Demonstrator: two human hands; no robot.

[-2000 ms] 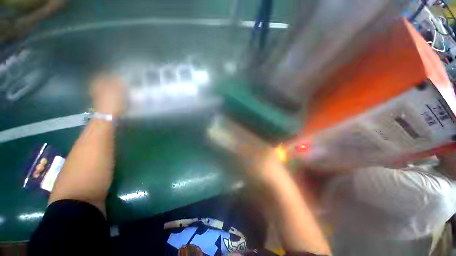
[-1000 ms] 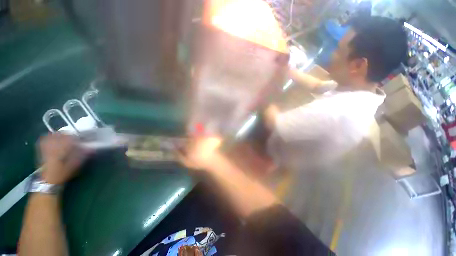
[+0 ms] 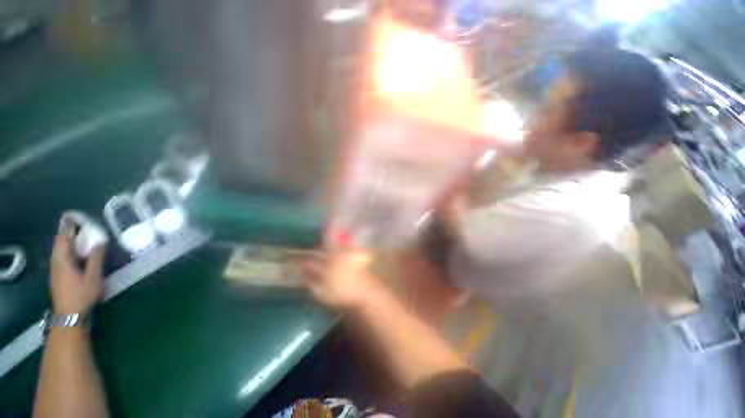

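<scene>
My left hand (image 3: pixel 75 273) is at the left with its fingers around a white looped part (image 3: pixel 86 237) above the green worktop (image 3: pixel 171 326). More white looped parts (image 3: pixel 139 237) lie in a row just right of it, loops pointing away from me. My right hand (image 3: pixel 339 277) is blurred at the right end of the long cream fixture (image 3: pixel 263 266); its fingers touch that end, and their exact hold cannot be made out. The fixture lies in front of the dark green machine base (image 3: pixel 265 216).
A grey machine column (image 3: pixel 265 98) stands behind the fixture, beside the orange machine with its pale panel (image 3: pixel 400 175) and red lamp (image 3: pixel 344 238). A co-worker in a white top (image 3: pixel 547 224) is at the right, with cardboard boxes (image 3: pixel 674 192) beyond. Another white part (image 3: pixel 11 263) lies far left.
The view has shifted slightly. My left hand has moved away from the row and now holds one looped part apart from the others. My right hand remains at the fixture's right end.
</scene>
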